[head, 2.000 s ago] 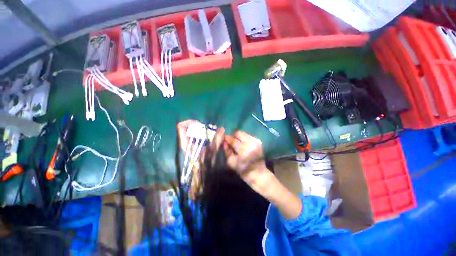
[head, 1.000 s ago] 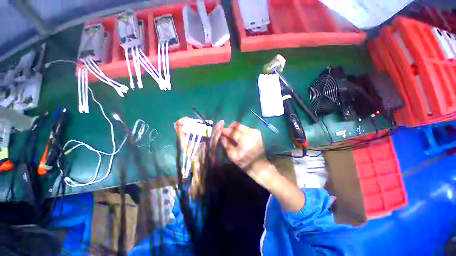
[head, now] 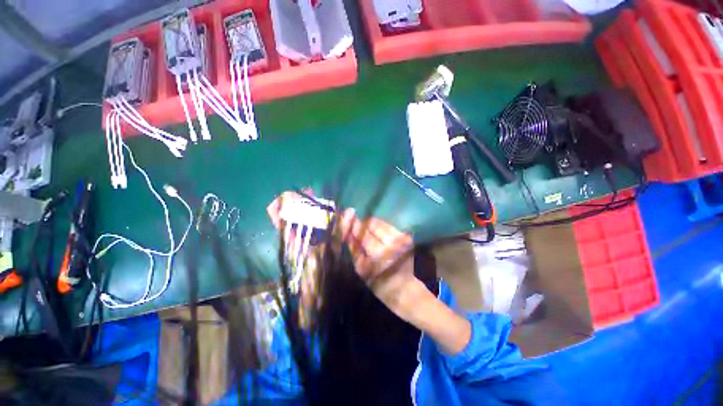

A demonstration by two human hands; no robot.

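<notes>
A white unit (head: 307, 211) with white charging leads (head: 300, 247) hanging down from it is held over the bench's front edge. My left hand (head: 287, 208) is around its left side, partly hidden by dark hair strands in front of the camera. My right hand (head: 379, 247) is at the unit's right end with fingers bent together; hair hides the fingertips, so I cannot tell if they touch or hold something. A small screwdriver (head: 422, 185) lies on the green mat to the right.
Red trays (head: 317, 78) along the back hold open units (head: 181, 46) with leads and pale housing shells (head: 311, 32). A white slab (head: 430, 138), hammer (head: 476, 141), black-orange tool (head: 473, 190) and fan (head: 523, 132) lie right. A loose white cable (head: 168, 252) lies left. A carton (head: 555, 277) stands below.
The view has shifted slightly. The unit now shows its white side more level between my hands. My right hand stays at its right end, fingers slightly lower.
</notes>
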